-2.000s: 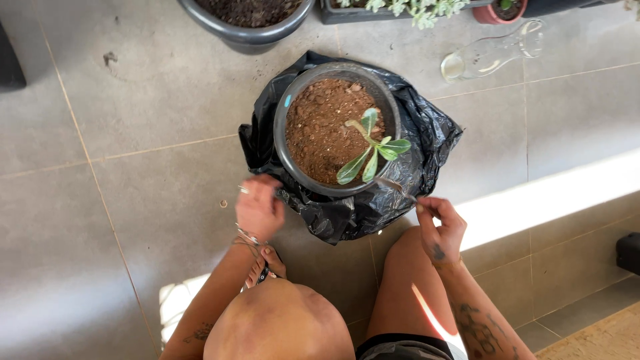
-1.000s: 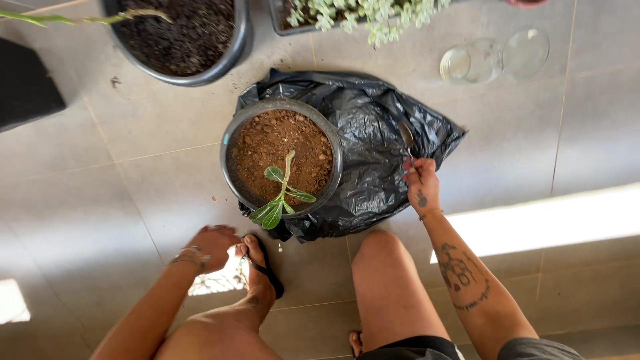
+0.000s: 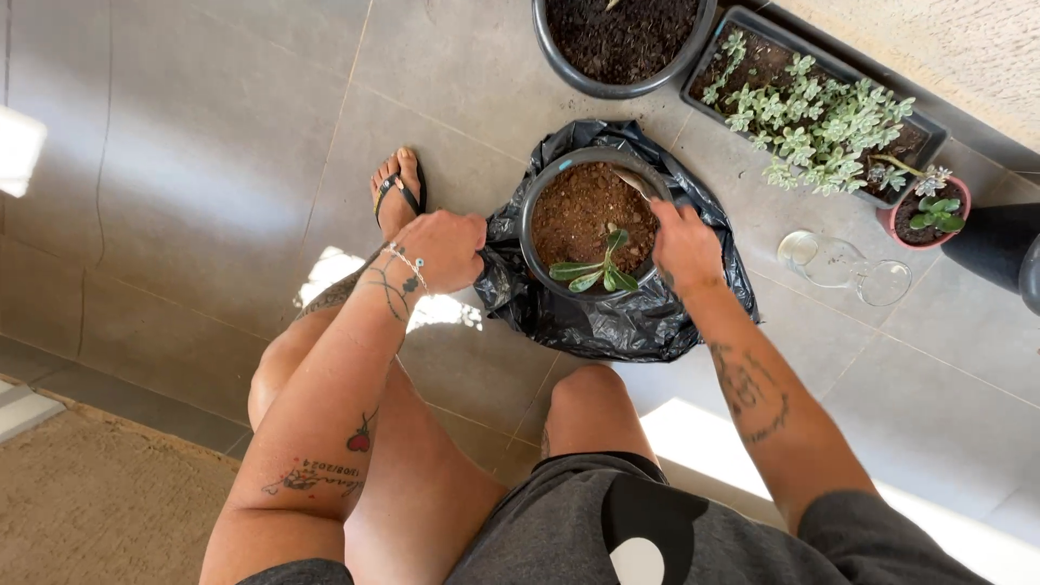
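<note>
A round dark plastic pot filled with reddish-brown soil stands on a black plastic bag. A small leafy plant leans in the soil at the pot's near side. My right hand grips a metal spoon, whose bowl lies at the soil by the pot's far right rim. At the bag's left edge is my left hand, fingers curled; whether it pinches the plastic cannot be made out.
A larger pot of dark soil stands beyond the bag. To the right are a rectangular planter of succulents, a small reddish pot and a clear glass vessel lying on its side. My sandalled foot is at the left.
The spoon in my right hand has moved from over the bag, right of the pot, into the pot. My left hand has come up to the bag's left edge. The view has turned.
</note>
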